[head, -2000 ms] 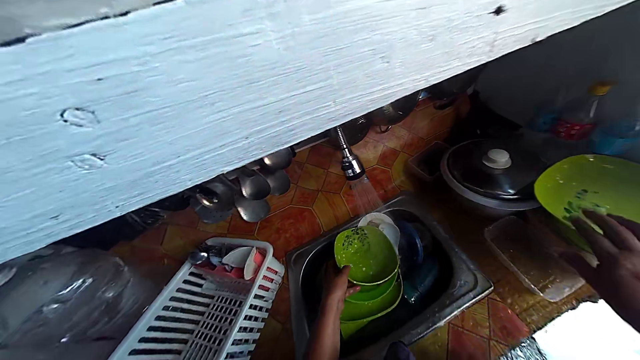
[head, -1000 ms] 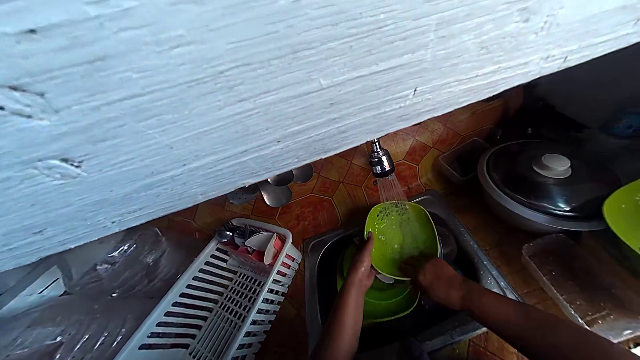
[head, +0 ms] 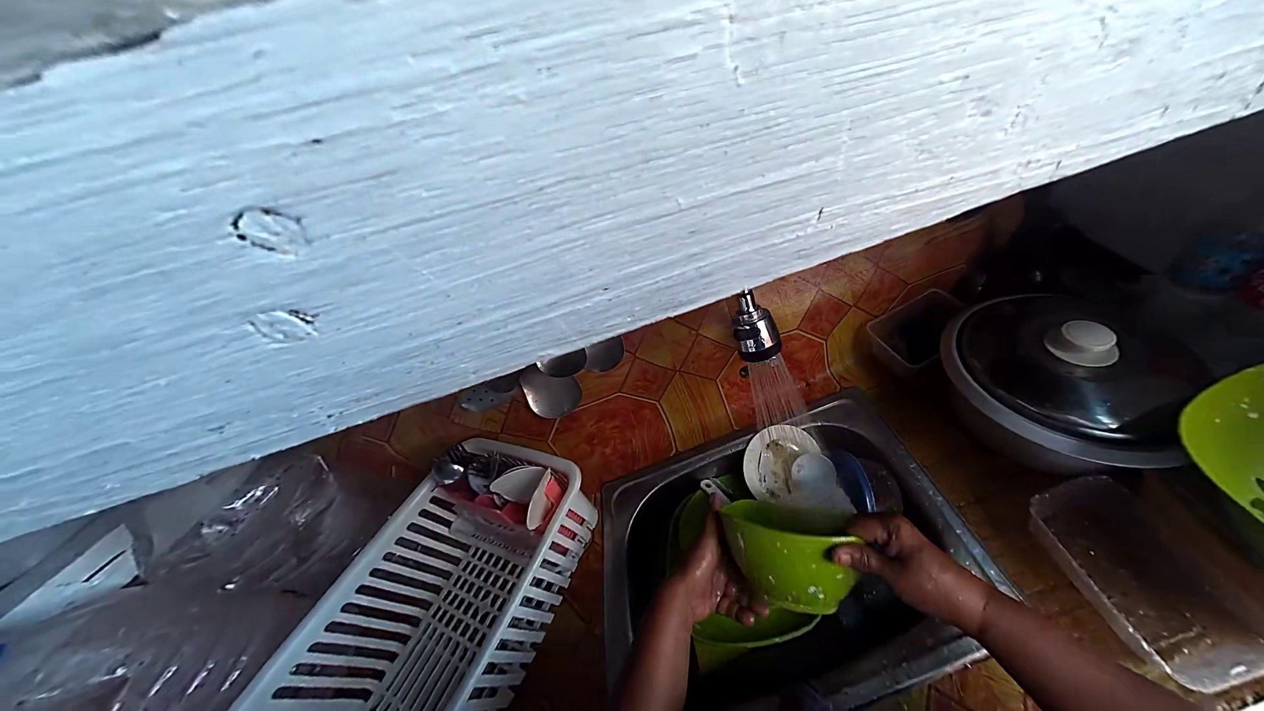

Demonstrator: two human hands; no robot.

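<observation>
A green bowl (head: pixel 790 555) with wet spots is tilted over the metal sink (head: pixel 624 553), held between both hands. My left hand (head: pixel 713 578) grips its left side, fingers underneath. My right hand (head: pixel 894 558) pinches the right rim, thumb outside. Below it, more green dishware (head: pixel 755 628) lies in the sink. Behind the bowl, water from the faucet head (head: pixel 756 334) sprays onto a white dish (head: pixel 772 459), with a dark blue dish (head: pixel 851 481) beside it. A pale handle sticks up near my left fingers; what it belongs to is hidden.
A white plastic rack (head: pixel 415 592) with utensils stands left of the sink. To the right are a lidded pot (head: pixel 1076 375), a clear plastic container (head: pixel 1145 583) and a green plate (head: pixel 1234 434). A white-painted board (head: pixel 592 178) crosses the upper view. Ladles (head: pixel 550 391) hang behind.
The green bowl has been turned from facing the view to standing side-on, lower and away from the spray. My right hand, over the green plate two seconds ago, now holds the bowl's rim.
</observation>
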